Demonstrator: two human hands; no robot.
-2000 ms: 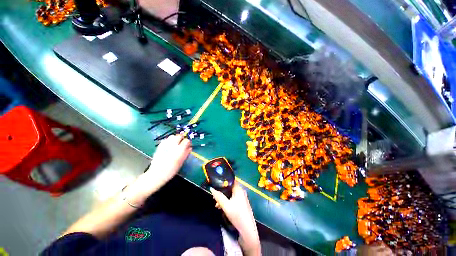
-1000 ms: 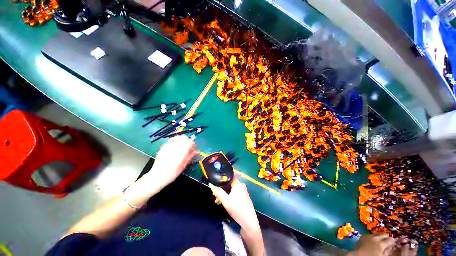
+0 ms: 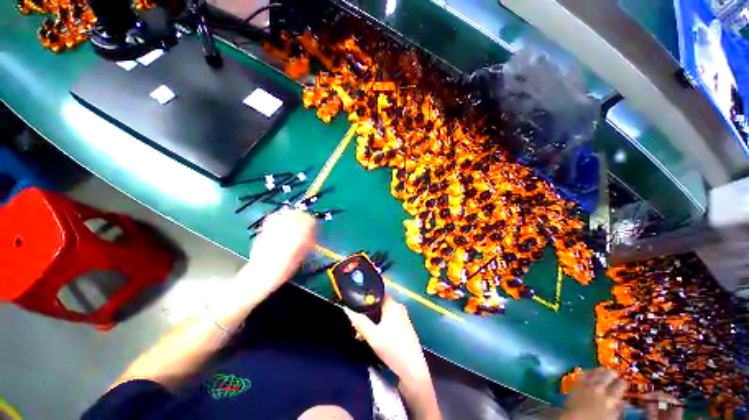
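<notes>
Thin black parts with small white labels (image 3: 285, 188) lie in a loose fan on the green bench, left of the yellow tape. My left hand (image 3: 282, 239) is blurred over the near end of this fan. Its fingertips are hidden, so I cannot tell if it grips a part. My right hand (image 3: 388, 330) holds the black scanner (image 3: 358, 283) with its orange-yellow edging, head pointing up the bench. A few dark thin parts (image 3: 379, 262) show beside and behind the scanner head.
A large heap of orange-and-black parts (image 3: 472, 197) lies beyond the scanner, with another heap (image 3: 657, 336) at right. Another person's hand (image 3: 597, 395) is at the bottom right. A flat black laptop-like slab (image 3: 185, 107) lies at left. A red stool (image 3: 41, 246) stands on the floor.
Dark thin parts now show around the scanner head. My left hand has shifted slightly up and left since a second ago. The scanner stays nearly in place. Another person's hand has appeared at bottom right.
</notes>
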